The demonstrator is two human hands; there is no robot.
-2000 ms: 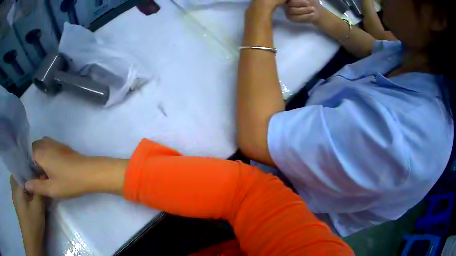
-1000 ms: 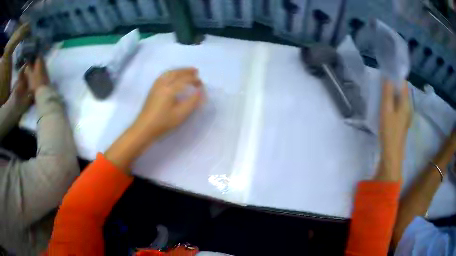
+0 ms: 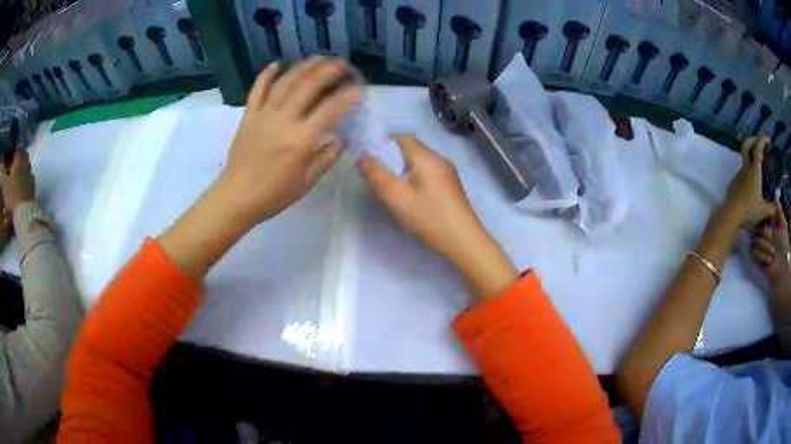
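My left hand is raised over the bench, fingers curled over a dark grey unit, of which only a dark rounded edge shows. The rest is hidden and blurred. My right hand is just to the right, thumb and fingers closed on a white translucent wad, cloth or bunched bag, between the hands. A grey blower unit lies right of the hands, barrel toward the boxes and handle toward me, partly covered by a milky-white bag.
Retail boxes stand in a row along the far edge, with a green post before them. A small dark red object lies at the back right. A neighbour's arm is at left. Another person's hands hold a dark unit at right.
The view has swung from the right-hand neighbour back to the bench. My left hand, empty one second ago, now holds a unit. My right hand has left the bag beside the lying unit and joined my left.
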